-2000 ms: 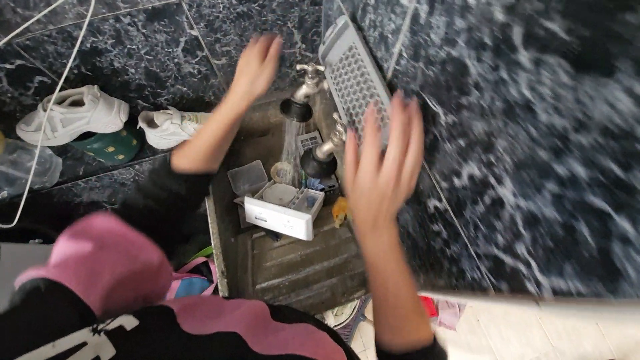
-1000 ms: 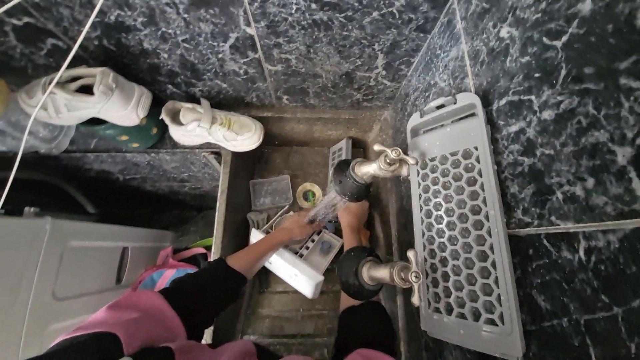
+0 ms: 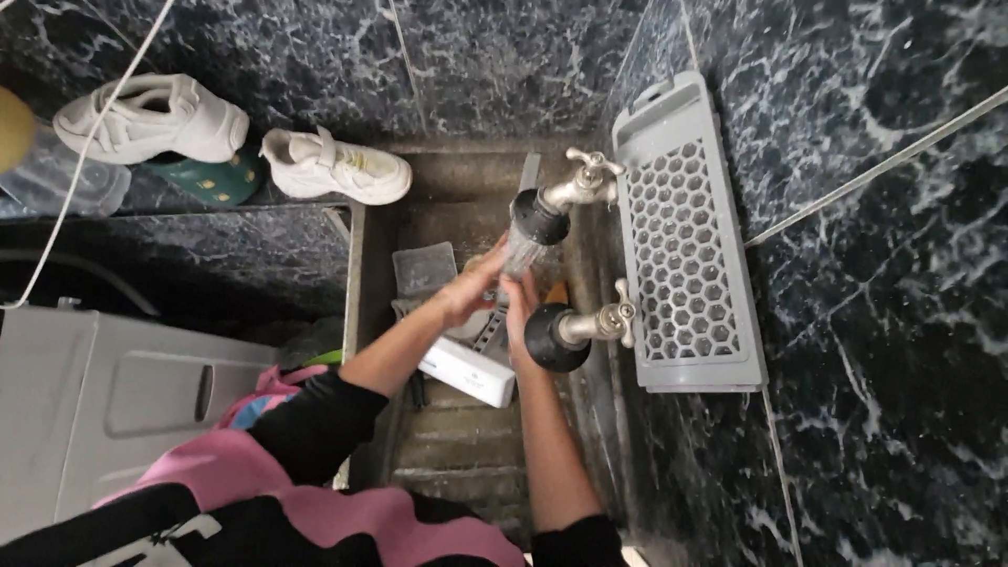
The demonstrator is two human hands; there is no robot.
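Water runs from the upper faucet point(image 3: 583, 183), which has a black nozzle, onto both hands. My left hand point(image 3: 475, 290) is under the stream with its fingers toward the water. Close beside it on the right is my right hand point(image 3: 520, 303), partly hidden by the flow and by the lower faucet point(image 3: 602, 321). Whether either hand holds something cannot be made out. Just below the hands lies a white plastic drawer-like part point(image 3: 470, 374) with a slotted grey piece. A clear plastic container point(image 3: 425, 269) rests in the sink to the left of my left hand.
The worn stone sink point(image 3: 457, 453) has a ribbed slope. A grey honeycomb plastic tray point(image 3: 685, 244) leans on the right tiled wall. White sneakers point(image 3: 339, 167) and a green clog point(image 3: 209, 175) line the left ledge. A grey appliance point(image 3: 150, 378) stands below it; a white cord hangs at left.
Two seconds ago both hands were raised apart above the sink; one second ago they were down in it near the white part. Now they are together under the running water.
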